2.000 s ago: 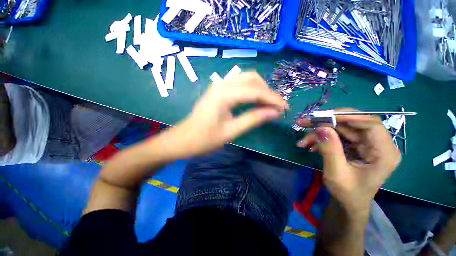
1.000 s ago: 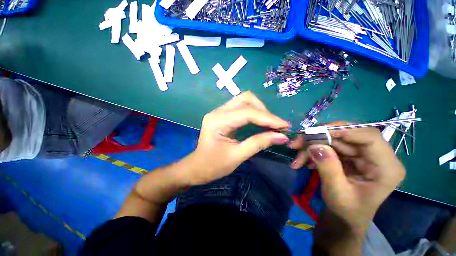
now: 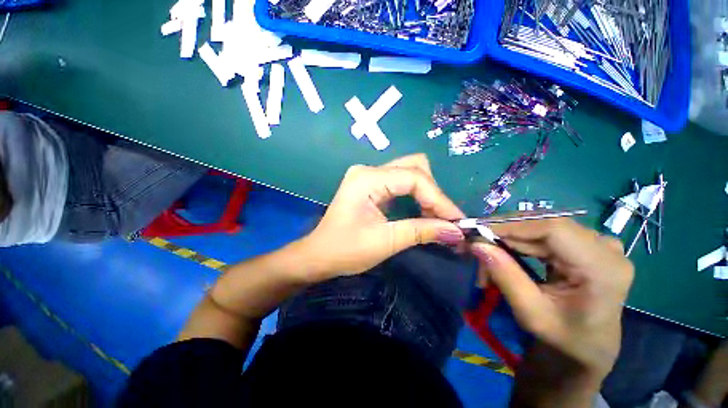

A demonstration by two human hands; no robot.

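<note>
My left hand (image 3: 383, 215) pinches the left end of a thin silver rod (image 3: 535, 215) between thumb and index finger, where a small white tab (image 3: 483, 232) sits. The rod points right, over my right hand. My right hand (image 3: 551, 271) has thumb and fingers closed at the white tab, with a dark narrow item, partly hidden, against its fingers. Rods with white tabs (image 3: 638, 209) lie to the right of my right hand. A tangled heap of reddish-purple leaded parts (image 3: 499, 115) lies beyond my hands.
White strips (image 3: 275, 92) lie in a loose pile at upper left, and two crossed strips (image 3: 367, 127) nearer the middle. Two blue trays (image 3: 471, 52) of metal parts stand at the far edge, with a translucent container (image 3: 709, 88) to their right. A neighbour's leg (image 3: 112, 187) shows at left.
My hands have come together at the white tab, and my left fingers now hold the rod's end. The rod has shifted left, away from the tabbed rods at right, which now show more fully.
</note>
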